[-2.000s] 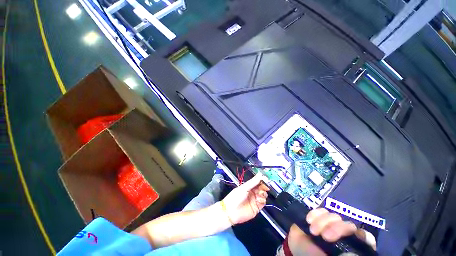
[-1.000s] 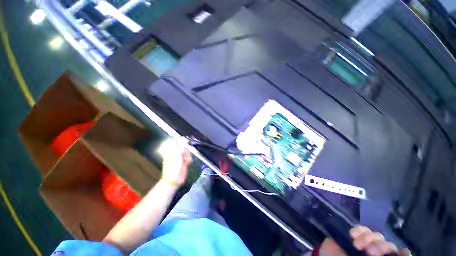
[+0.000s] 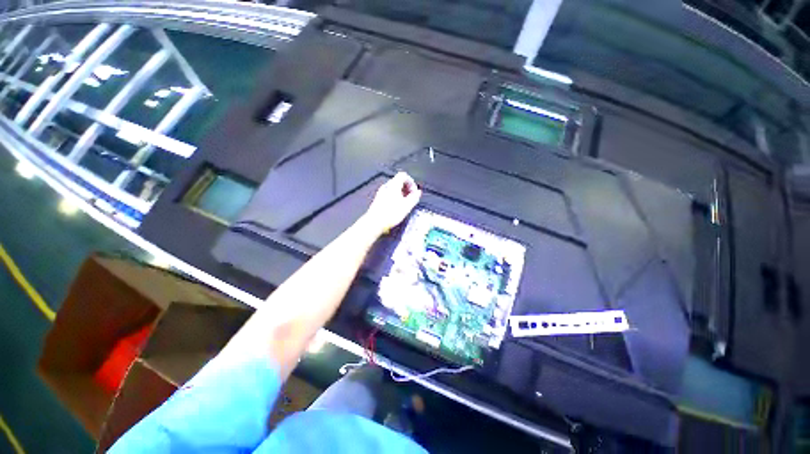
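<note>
My left hand (image 3: 393,202) is over the black TV back cover (image 3: 497,191), just beyond the board's upper left corner. Its fingers are curled; whether they hold something small cannot be told. The green main board (image 3: 462,284) lies in its bright recess. A white terminal bracket (image 3: 568,324) with a row of holes lies right of the board. Thin red wires (image 3: 371,344) and white leads (image 3: 417,374) hang at the near edge. My right hand is out of the picture.
The cover lies on a black carrier with openings (image 3: 222,197) on the metal-railed line (image 3: 222,288). Open cartons (image 3: 98,337) with red contents stand at the lower left on the green floor. A metal frame (image 3: 115,124) is at the upper left.
My left hand has moved from the line's near rail across to beyond the board. My right hand, earlier around a thick black object at the lower right, has left the picture. The view has turned.
</note>
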